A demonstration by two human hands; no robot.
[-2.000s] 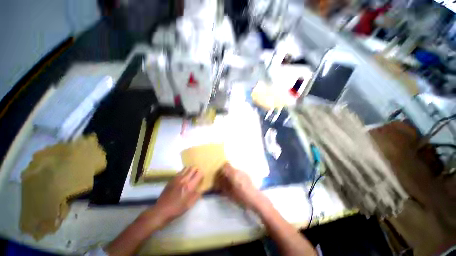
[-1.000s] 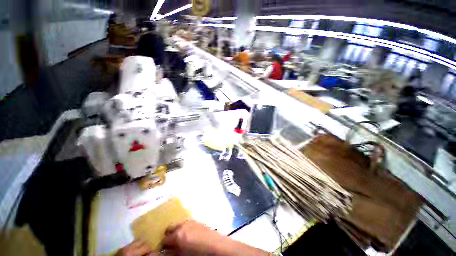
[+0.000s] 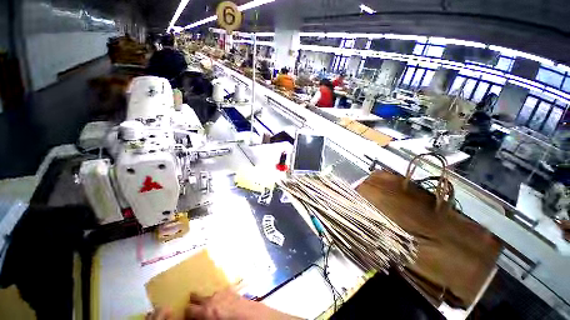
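A yellow-tan cut piece lies on the white template plate, below the brass-coloured clamp of the white sewing machine head. My right hand holds the piece's lower edge; the bottom of the picture cuts it off. My left hand shows only as blurred fingertips at the lower left edge of the piece; its grip cannot be told. Small white labels lie fanned in a row on the dark surface to the right.
A bundle of grey-beige strips lies right of the labels, beside a teal-handled tool and black cables. Brown bag pieces with handles lie farther right. A grey screen stands behind. People sit at distant workstations.
The view has swung up and to the right, showing more of the factory floor. Both hands and the piece now sit lower in the picture. The hands stay at the piece.
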